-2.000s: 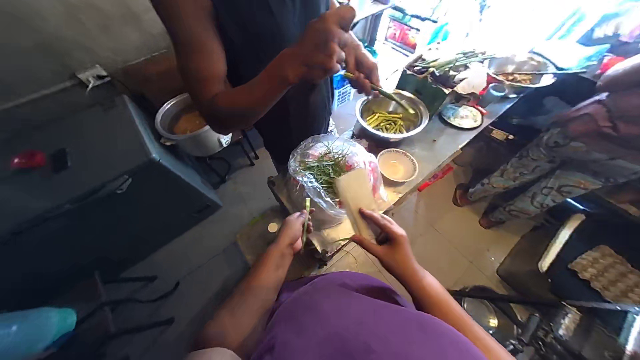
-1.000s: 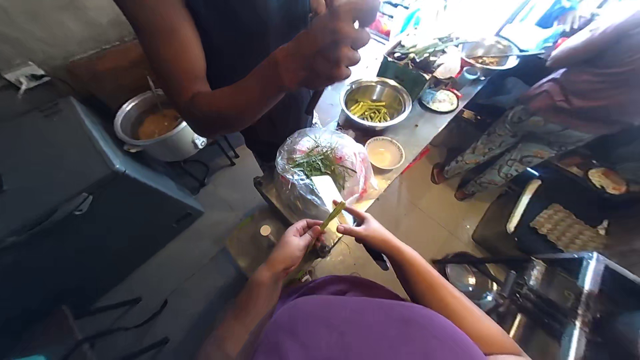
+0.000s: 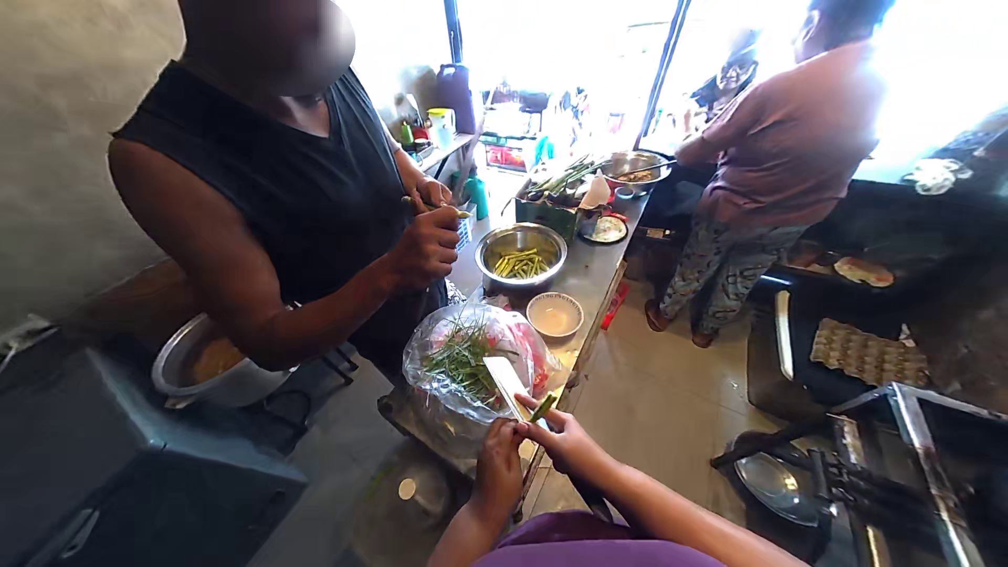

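Near the table's near corner, my right hand (image 3: 563, 441) holds a knife with a broad pale blade (image 3: 505, 384), its dark handle below the palm. A green vegetable piece (image 3: 543, 407) stands up between my fingers. My left hand (image 3: 500, 453) meets the right at the base of that piece, its fingertips pinched together; what they pinch is largely hidden. Just beyond the blade, a clear plastic bag (image 3: 429, 378) holds thin green peelings (image 3: 465, 358). A steel bowl (image 3: 482, 256) farther up contains cut green pods (image 3: 521, 264). A small patterned bowl (image 3: 555, 315) sits beside the bag.
Across the table, a person in a dark sleeveless top (image 3: 346, 189) holds a green pod. A box of vegetables (image 3: 547, 213) and another steel bowl (image 3: 634, 167) stand farther along. Another person (image 3: 787, 150) stands right. A pot (image 3: 228, 386) is left; an egg tray (image 3: 866, 352) lies right.
My hands, apart two seconds ago, are now together at the green piece. The other person's hands have come lower, near the chest. The view has tilted up.
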